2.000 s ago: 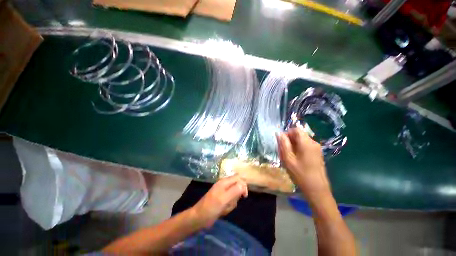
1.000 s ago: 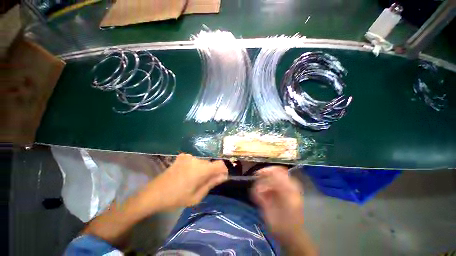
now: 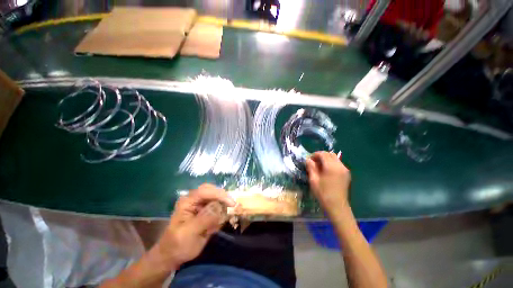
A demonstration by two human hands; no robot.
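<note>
Two fanned bundles of clear strips, a wide one (image 3: 223, 135) and a narrower one (image 3: 266, 138), lie mid-bench. A dark shiny ring of chrome strips (image 3: 292, 132) lies right of them. My right hand (image 3: 329, 174) is at the ring's lower right edge, fingertips pinched together; whether they grip a strip is unclear. My left hand (image 3: 199, 216) is at the left end of the yellow-tan wooden block (image 3: 267, 203), fingers curled; what it holds is too blurred to tell. Loose silver loops (image 3: 115, 126) lie at the left.
Flat cardboard sheets (image 3: 140, 34) lie beyond the pale rail (image 3: 163, 85). A white bottle (image 3: 369, 82) stands by the metal post (image 3: 444, 56). A small coil (image 3: 412, 140) lies far right. A cardboard box (image 3: 8, 101) is at the left edge. A blue bin (image 3: 349, 232) and plastic bag (image 3: 84, 247) are below.
My right hand has moved from in front of the block, beside my left hand, up to the dark ring. My left hand has shifted to the block's left end. The view has shifted.
</note>
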